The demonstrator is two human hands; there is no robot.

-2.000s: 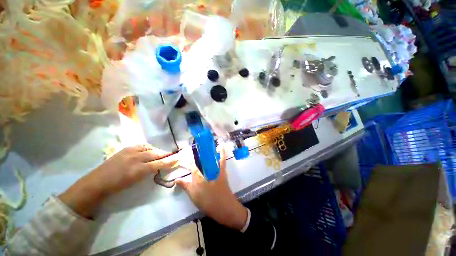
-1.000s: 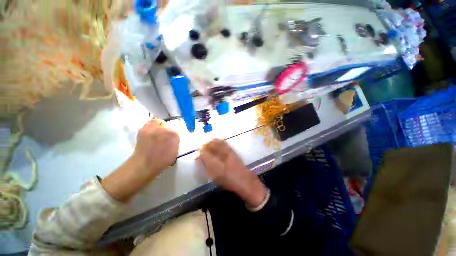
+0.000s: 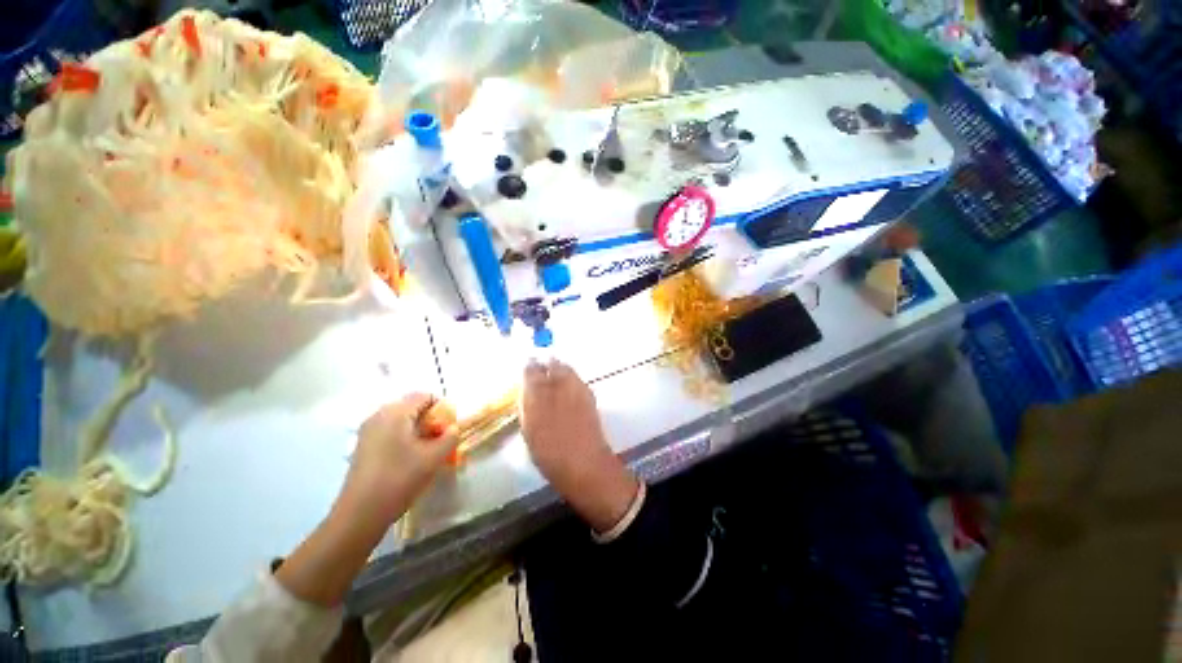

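My left hand [image 3: 399, 453] is closed on one end of a small bunch of cream cords [image 3: 487, 425], with orange showing at the fingertips. My right hand [image 3: 563, 421] is at the other end of the bunch, below the needle area, its fingers closed around it. The bunch is stretched between my hands over the white table [image 3: 246, 486]. The white sewing machine [image 3: 583, 259] stands behind my hands, with an upright blue guard [image 3: 485, 272] at its needle end. Bright glare hides the presser foot and the fingertips' detail.
A large cream pile with orange tips [image 3: 195, 194] lies at the left, a loose cream bundle [image 3: 65, 525] lower left. Yellow loops [image 3: 690, 311] hang beside a dark flat rectangle [image 3: 767, 339]. A red-rimmed dial [image 3: 684, 218] is on the machine. Blue crates [image 3: 1134, 330] and a brown box [image 3: 1089, 518] are right.
My hands have come away from the needle area toward the table's front edge. The cream bunch now shows between them. The view has shifted, showing more of the pile and machine.
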